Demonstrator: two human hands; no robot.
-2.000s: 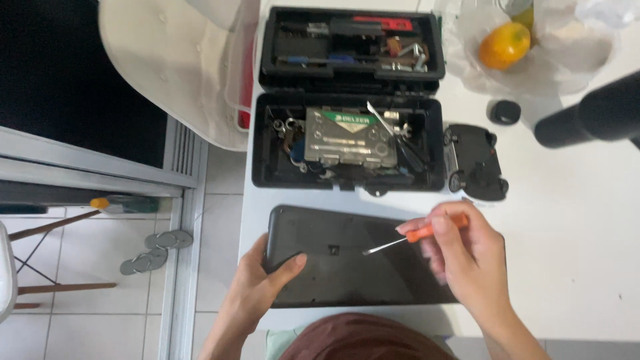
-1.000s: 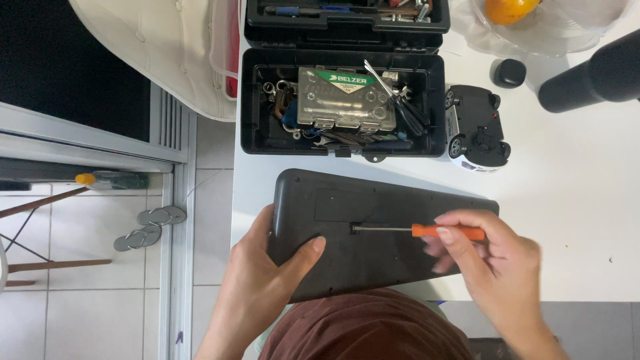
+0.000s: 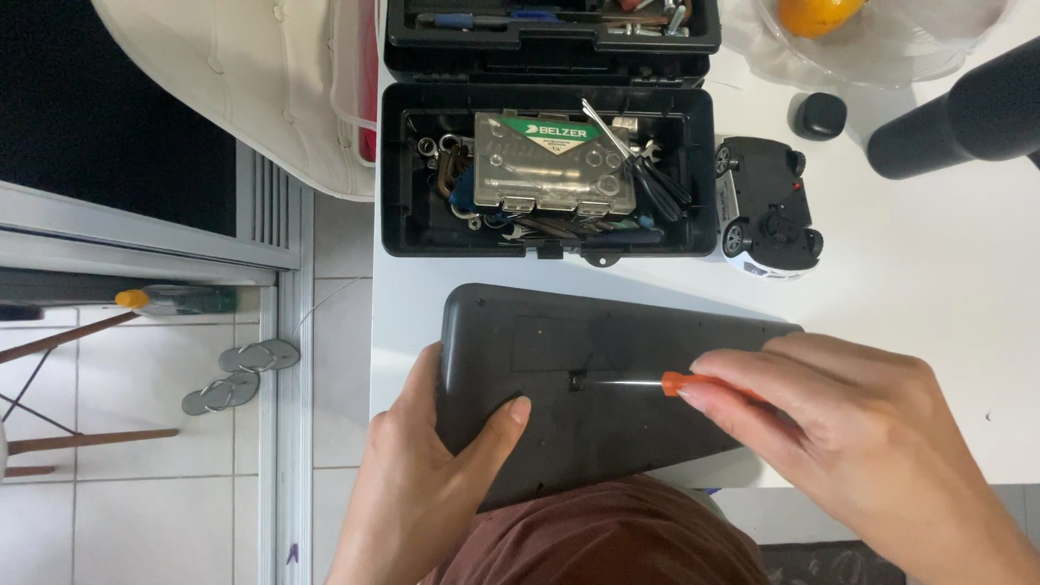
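Observation:
A dark grey plastic device casing [image 3: 601, 333], flat and long, lies tilted at the table's near edge, partly against the person's clothing. Small screw holes dot its face, and a faint rectangular outline is beside a small dark recess. My left hand [image 3: 447, 455] grips the casing's left end, thumb on top. My right hand [image 3: 845, 414] holds a screwdriver [image 3: 678, 383] by its orange handle between thumb and fingers. The thin metal shaft points left, its tip at or close to the recess; contact cannot be told.
Beyond the casing stands an open black toolbox [image 3: 548, 248] holding a clear Belzer socket case [image 3: 552, 166], wrenches and screwdrivers [image 3: 658, 183]. Right of it lies an upturned toy car [image 3: 772, 207]. A black cap [image 3: 821, 116], a dark bottle [image 3: 934, 122] and a clear bowl [image 3: 886, 65] with orange fruit are farther right.
The screwdriver was above the casing two seconds ago, right of the recess, and its tip has since come to the recess. My left hand keeps its hold on the casing. The view has shifted.

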